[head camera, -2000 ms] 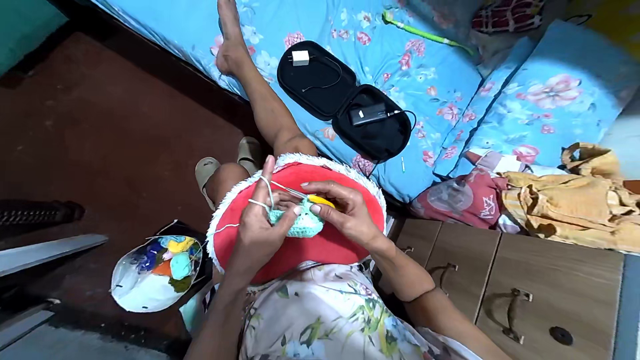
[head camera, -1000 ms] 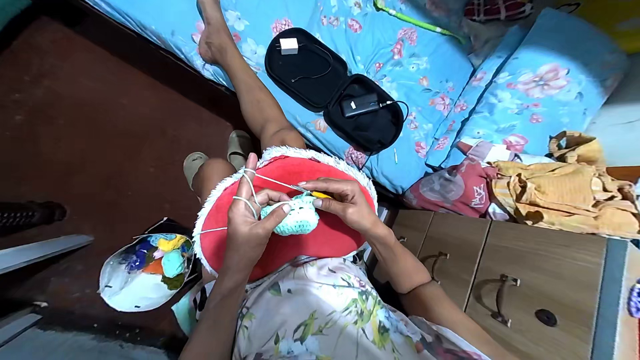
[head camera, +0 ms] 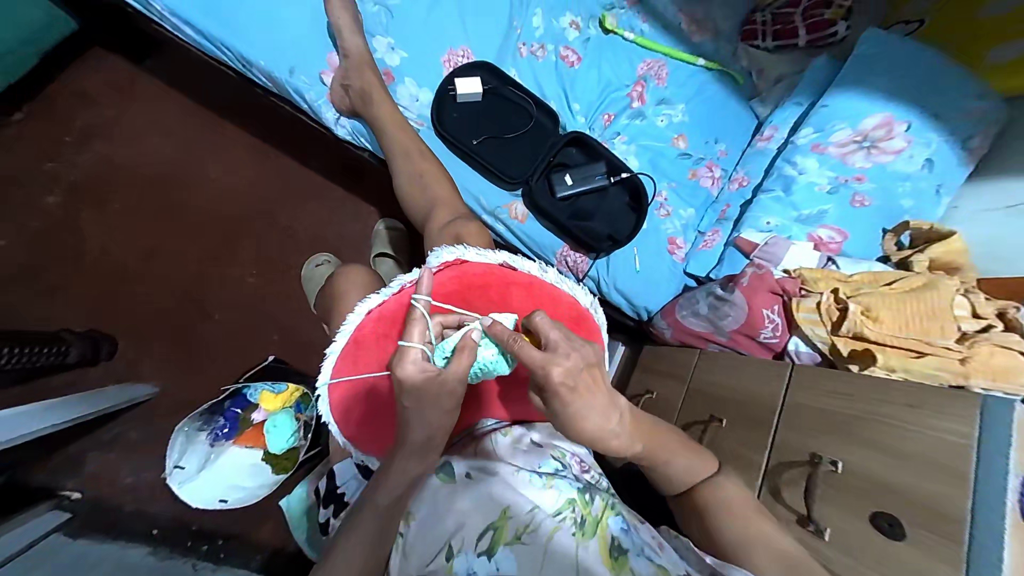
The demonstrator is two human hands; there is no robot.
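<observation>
My left hand (head camera: 428, 372) pinches the left edge of a mint-green crochet piece (head camera: 490, 364), its index finger raised with white yarn (head camera: 414, 345) looped around it. From that finger the yarn runs to the top of the piece and also trails left over the red cushion. My right hand (head camera: 564, 372) holds a crochet hook with a yellow handle (head camera: 529, 338), mostly hidden by the fingers, its fingertips against the top of the piece. The red cushion with a fluffy white rim (head camera: 360, 408) lies on my lap under both hands.
A white bag (head camera: 228, 484) of coloured yarn balls stands at lower left. On the flowered bed lies an open black case (head camera: 496, 152) with a charger (head camera: 468, 89) and a power bank (head camera: 580, 179). Wooden drawers (head camera: 872, 448) are at right, with folded clothes (head camera: 888, 320) on top.
My right hand's fingers have shifted over the top of the crochet piece, and the hook's yellow handle is now more covered. My left hand keeps its hold.
</observation>
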